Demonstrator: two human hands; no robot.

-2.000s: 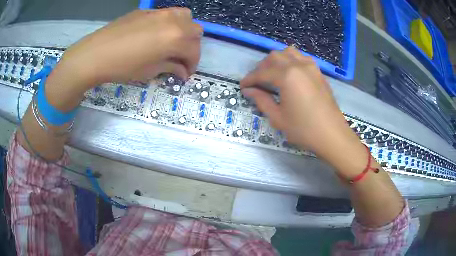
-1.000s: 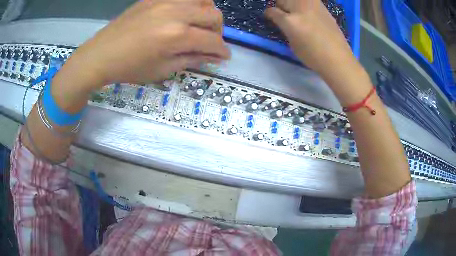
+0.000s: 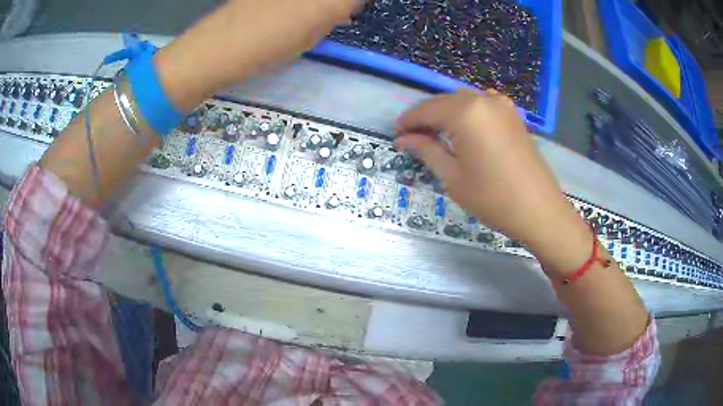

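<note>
A long strip of circuit boards (image 3: 301, 170) runs across the view, with round dark cans with pale tops and paired blue components standing on it. My right hand (image 3: 480, 147) is over the boards right of the middle, thumb and forefinger nearly together just above the rear edge; whether a part is between them cannot be told. My left hand (image 3: 333, 9) reaches to the near-left part of the blue bin (image 3: 548, 71) and is mostly cut off by the top edge, its fingers hidden. The bin holds many small dark leaded components (image 3: 452, 40).
Silver-grey rails (image 3: 317, 246) run along both sides of the boards. A bundle of long dark leads (image 3: 650, 158) lies right of the bin. Farther right is a second blue bin (image 3: 698, 95) with a yellow item (image 3: 663, 67). A blue wrist strap (image 3: 152, 89) with a cord is on my left wrist.
My left hand has moved up from above the boards to the bin. My right hand went into the bin and has come back over the boards. The boards' position under my hands has shifted.
</note>
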